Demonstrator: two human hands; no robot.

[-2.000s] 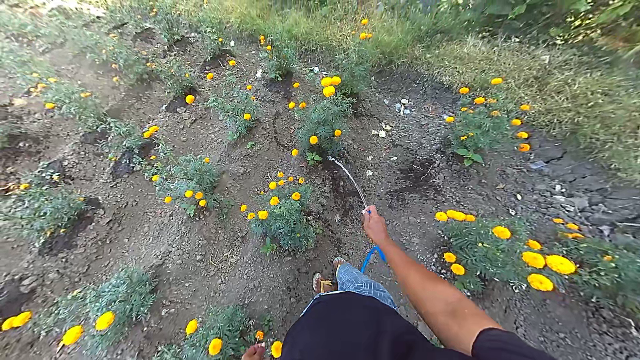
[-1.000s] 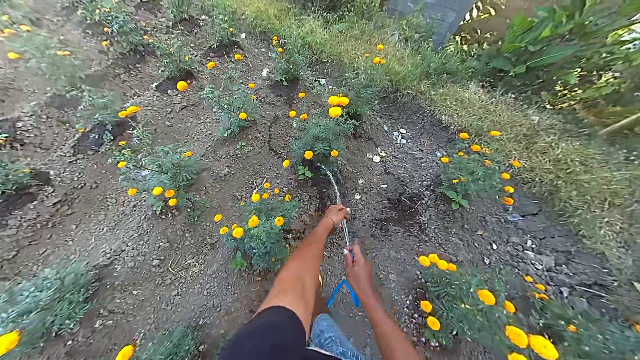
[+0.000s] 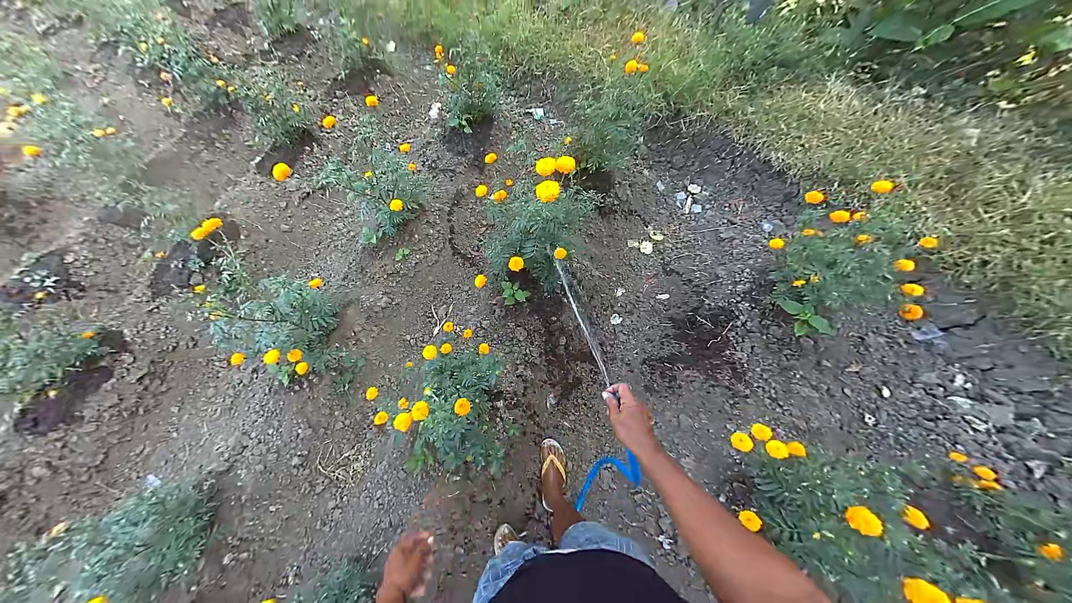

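My right hand [image 3: 630,419] grips the end of a blue hose [image 3: 593,479], which loops down below the hand beside my legs. A thin stream of water [image 3: 584,322] runs up and left from the hand to the base of a marigold plant [image 3: 540,222] with yellow-orange flowers. At the bottom, left of my legs, my left hand [image 3: 408,564] is low and blurred, holding nothing that shows. Another flowering marigold plant [image 3: 459,408] grows between the two hands, nearer the left one.
More marigold plants stand in the soil at left, at right [image 3: 846,260] and at lower right [image 3: 837,502]. Small litter [image 3: 688,199] lies on the dirt. Grass [image 3: 963,167] borders the upper right. My sandalled foot [image 3: 553,473] is beside the near plant.
My left hand was up near the hose end and water stream a second ago; it has come away, down to the lower left. The right hand has moved up to where the water comes out.
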